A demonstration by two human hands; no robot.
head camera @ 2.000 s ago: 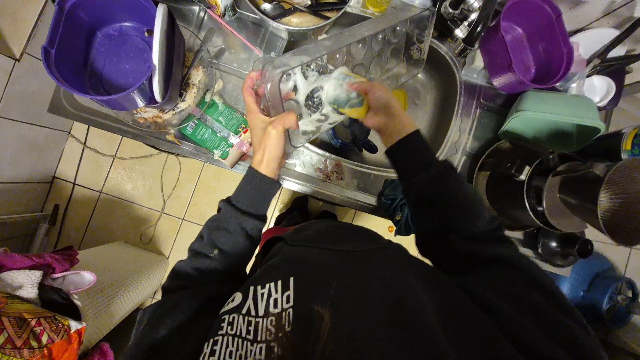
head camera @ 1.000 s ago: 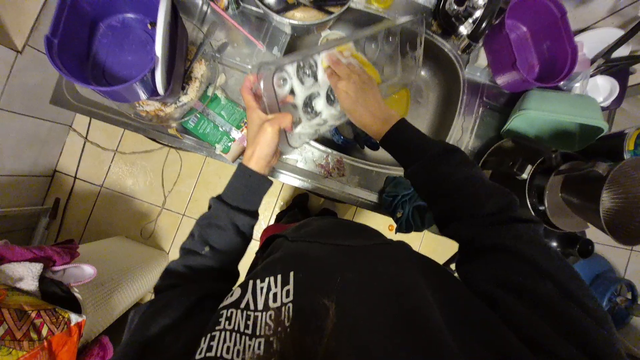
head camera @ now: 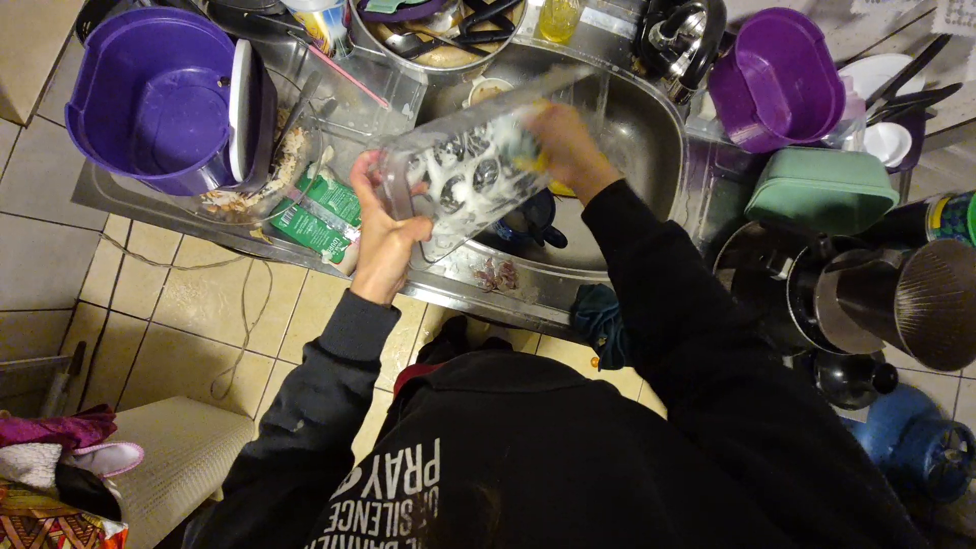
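A clear plastic container with round hollows in its base is tilted over the steel sink, white foam spread inside it. My left hand grips its near left end, the thumb over the rim. My right hand, blurred, is inside the container on a sponge with a pale side and a yellow part, mostly covered by the fingers. Under the container, dark cups lie in the sink, and a small pale cup stands near its back left.
Left on the drainboard are a purple tub, a clear bowl with food scraps and a green carton. A metal bowl of utensils stands behind. To the right are a purple container, a green container and a faucet.
My right hand has moved about within the container with the sponge, foam still inside. My left hand keeps its hold on the container's end.
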